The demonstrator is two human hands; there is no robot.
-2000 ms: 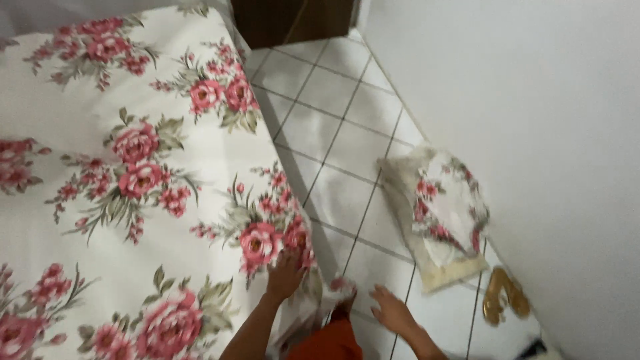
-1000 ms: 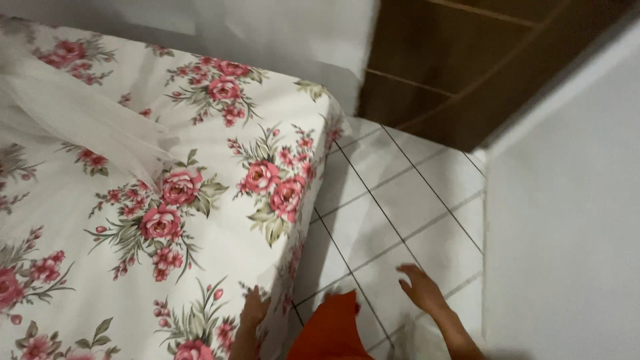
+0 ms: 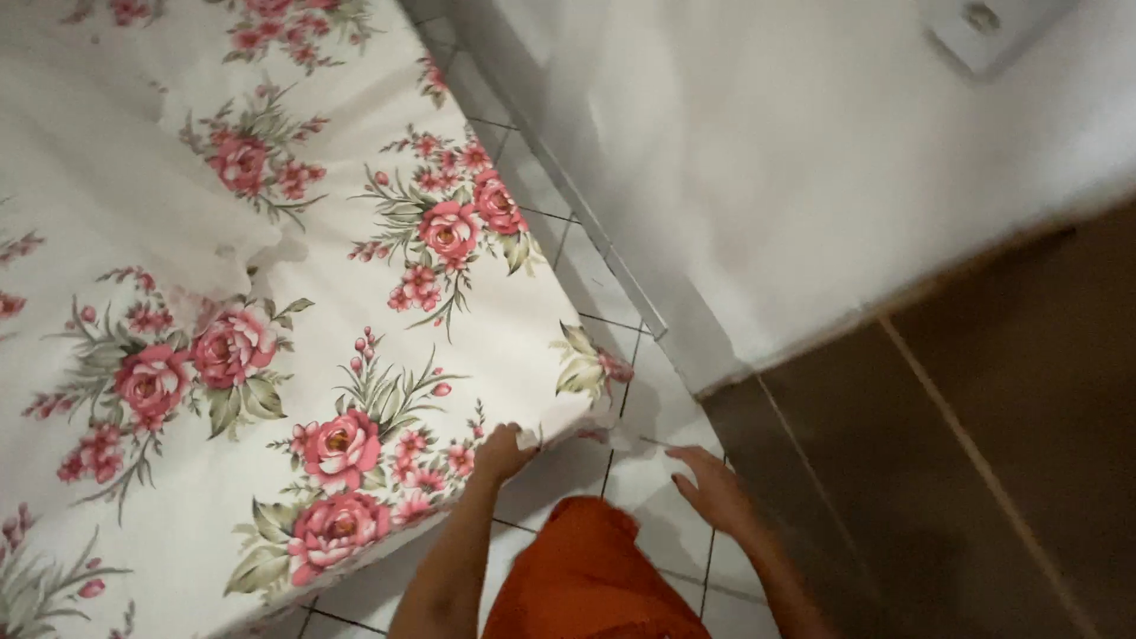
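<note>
A white fitted sheet with pink roses and green leaves [image 3: 497,355] covers the mattress on the left. At the mattress edge, near its corner, my left hand [image 3: 504,453] pinches the edge of the floral sheet between its fingers. My right hand [image 3: 706,484] is in the air over the tiled floor, right of the corner, with its fingers apart and nothing seen in it. Sheer white fabric [image 3: 133,177] lies over the sheet at the upper left, faintly blurred.
White floor tiles [image 3: 657,408] with dark joints run round the mattress. A white wall [image 3: 754,177] with a plate or outlet [image 3: 981,22] rises beyond. A brown panelled door [image 3: 932,444] stands at the right. Orange clothing [image 3: 590,568] shows below.
The view has swung round to the mattress corner by the wall and brown door. My left hand has moved along the mattress edge to near that corner.
</note>
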